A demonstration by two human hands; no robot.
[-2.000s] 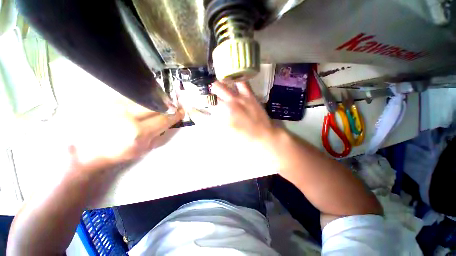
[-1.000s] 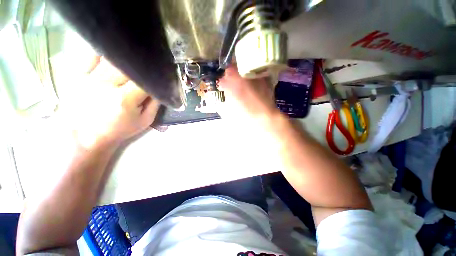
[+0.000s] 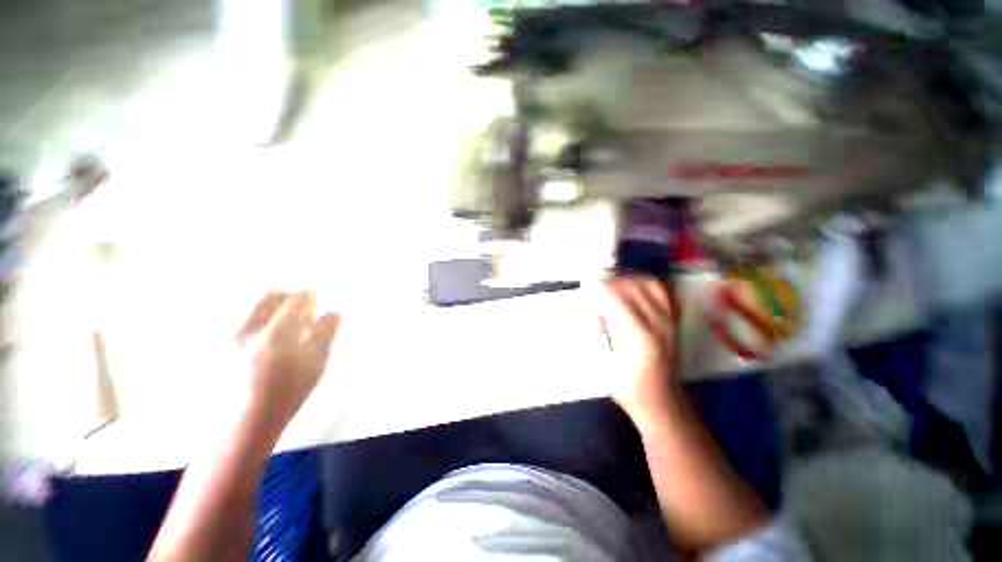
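Observation:
The view is blurred and bright. My left hand [image 3: 288, 346] is over the white table left of the slide plate, fingers curled; glare hides whether it holds anything. My right hand [image 3: 641, 335] is on the table just below the smartphone [image 3: 648, 236], fingers bent, and I cannot tell if it holds something. The grey slide plate [image 3: 461, 281] shows in the table between my hands. The sewing machine head [image 3: 692, 121] with blurred red lettering stands at the upper right, its needle area [image 3: 512, 209] away from both hands. No fabric piece can be made out.
Red-handled scissors [image 3: 745, 318] and a yellow-green handled tool [image 3: 778, 296] lie right of the phone, with a white cloth strip [image 3: 841, 285] beyond. The table's front edge [image 3: 472, 419] runs above my lap. A blue basket [image 3: 288, 505] is at lower left, pale fabric [image 3: 879, 499] at lower right.
The view has shifted back and shows more of the table. Both hands have left the needle area: the left is farther down the table, the right is now below the phone.

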